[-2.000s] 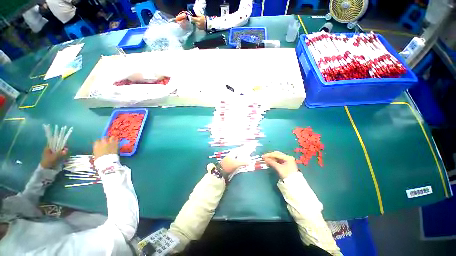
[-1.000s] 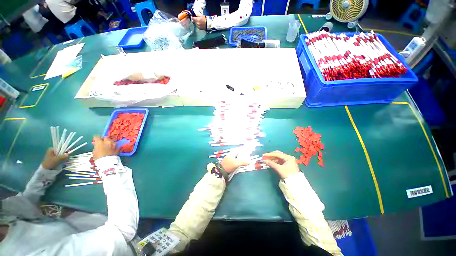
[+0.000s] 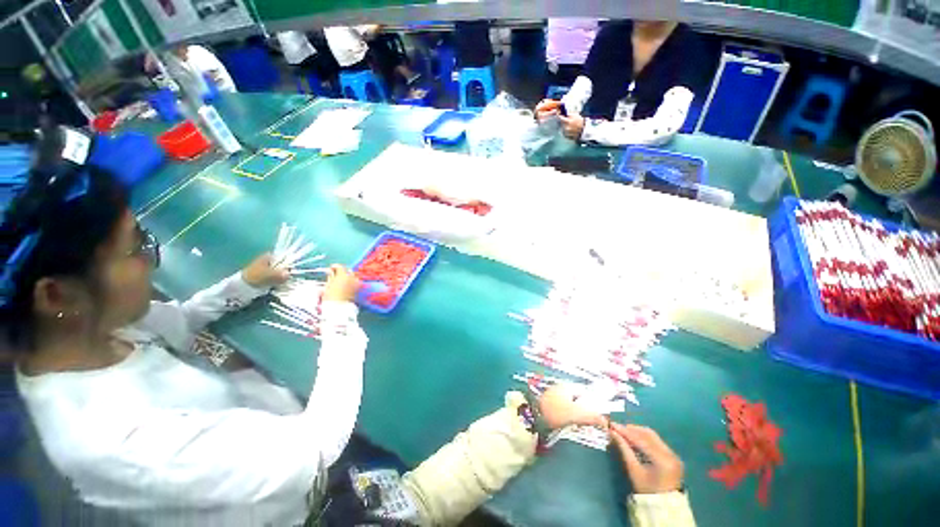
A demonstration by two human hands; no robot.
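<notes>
My left hand [image 3: 565,408] is at the near edge of a heap of white sticks with red sections [image 3: 588,335], closed on white sticks whose ends show below it. My right hand [image 3: 647,459] is just to the right, fingertips close together at the sticks by my left hand; whether they pinch a small red piece is too blurred to tell. A loose pile of red pieces [image 3: 750,445] lies on the green table to the right of my right hand.
A long white block [image 3: 711,242] lies beyond the heap. A blue bin [image 3: 825,355] of red-and-white sticks stands right. At left, a seated worker [image 3: 175,412] holds white sticks beside a blue tray of red pieces [image 3: 392,270]. Another person [image 3: 639,93] sits opposite.
The view has swung left and up, so the table things appear further right and the left neighbour's head shows. My hands remain at the near edge of the heap.
</notes>
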